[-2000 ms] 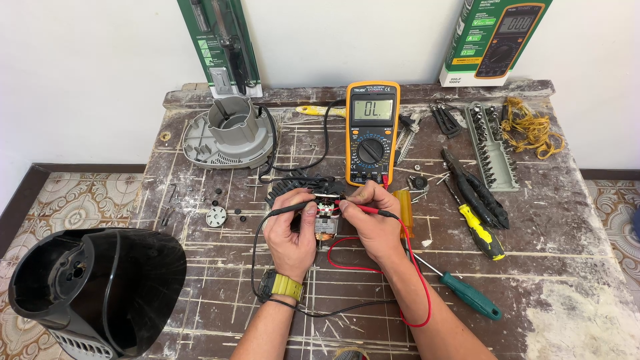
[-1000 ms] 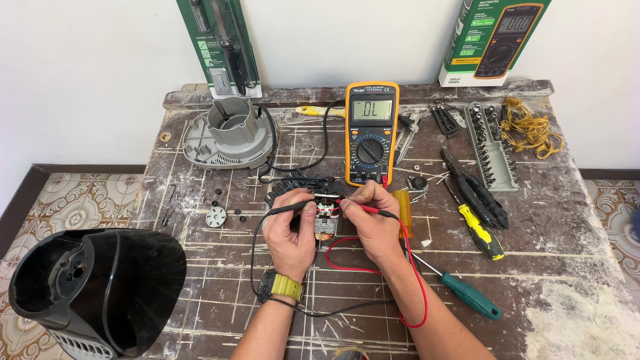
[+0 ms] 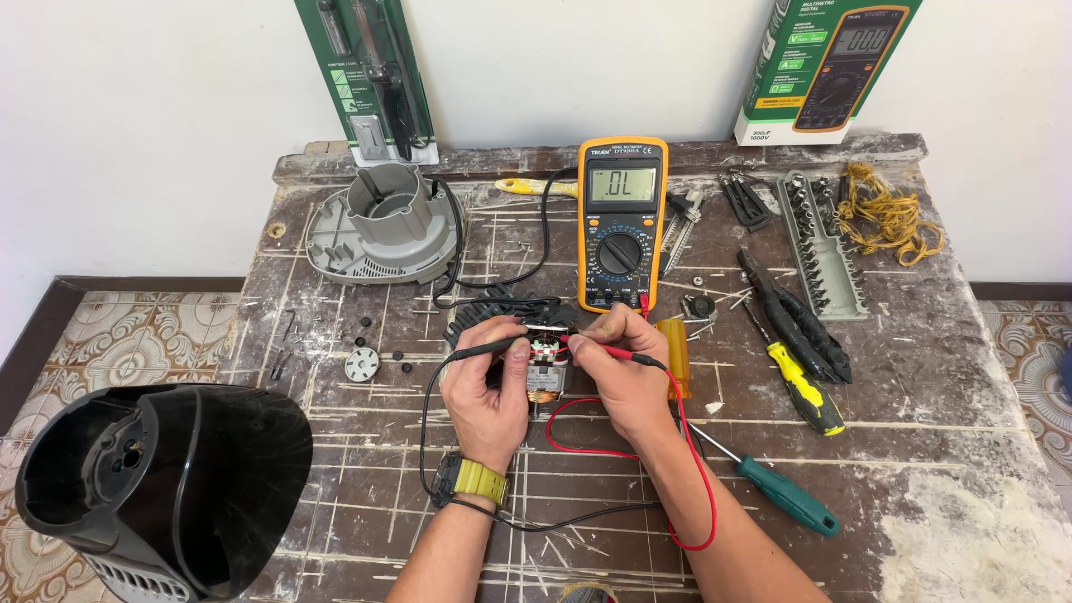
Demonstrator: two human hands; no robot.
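Note:
My left hand (image 3: 488,388) grips the black test probe (image 3: 490,347) at the left side of a small electric motor (image 3: 546,381) with copper windings. From the right, my right hand (image 3: 624,373) holds the red test probe (image 3: 621,353), its tip end at the motor's upper part. Exact tip contact is too small to tell. Behind the hands an orange-framed digital multimeter (image 3: 621,224) stands with "OL" on its display, the red lead plugged in at its lower right. A black finned plastic part (image 3: 494,311) lies just above the motor, partly hidden by my left hand.
A black appliance housing (image 3: 167,494) stands at left, a grey plastic base (image 3: 385,226) behind it. To the right lie a teal screwdriver (image 3: 787,494), a yellow-black screwdriver (image 3: 804,389), black-handled pliers (image 3: 796,322), a bit tray (image 3: 821,251) and yellow cord (image 3: 892,213). Boxed tools stand behind.

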